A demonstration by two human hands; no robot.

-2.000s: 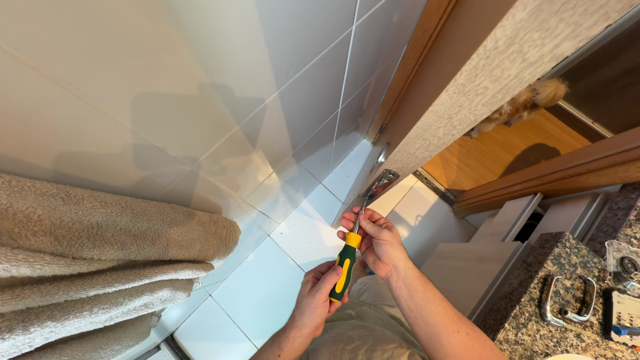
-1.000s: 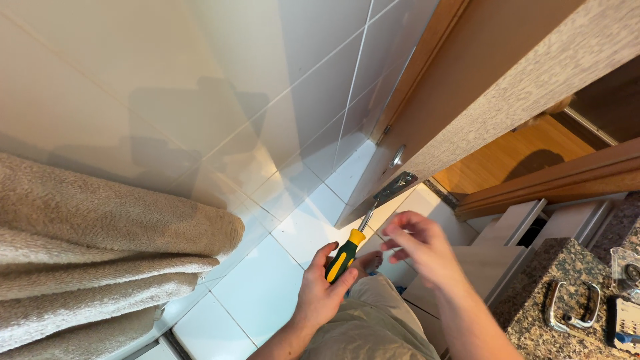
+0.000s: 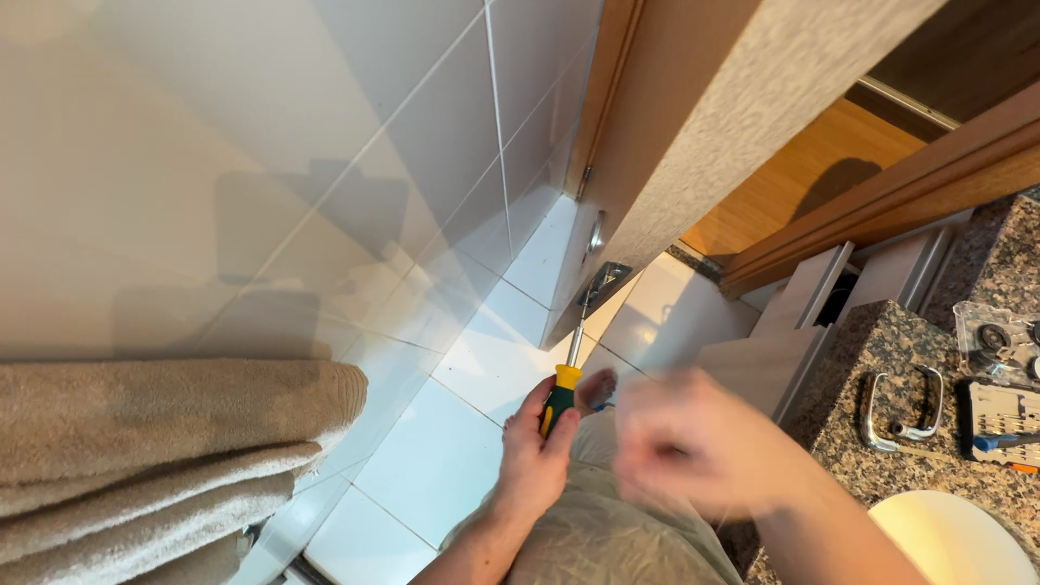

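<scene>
My left hand (image 3: 536, 451) is closed around the green and yellow handle of a screwdriver (image 3: 561, 398). Its shaft points up toward a dark metal lock piece (image 3: 605, 283) at the narrow edge of the wooden door (image 3: 691, 146); whether the tip touches it I cannot tell. To the right, my right hand (image 3: 691, 447) is blurred, off the screwdriver, with its fingers curled; whether anything small is inside them is not visible. A round metal fitting (image 3: 596, 231) shows on the door's face, just above the lock piece.
On the granite counter (image 3: 894, 333) at right lie a metal door handle (image 3: 873, 414), a bit set (image 3: 1007, 414) and a clear plastic case (image 3: 991, 341). A white bowl-like object (image 3: 951, 544) is below them. Open drawers (image 3: 764, 357) jut out nearby. Brown towels (image 3: 162, 431) hang at left.
My right hand was at the screwdriver's shaft and lock piece two seconds ago; it has let go and moved down and right. My left hand still holds the handle.
</scene>
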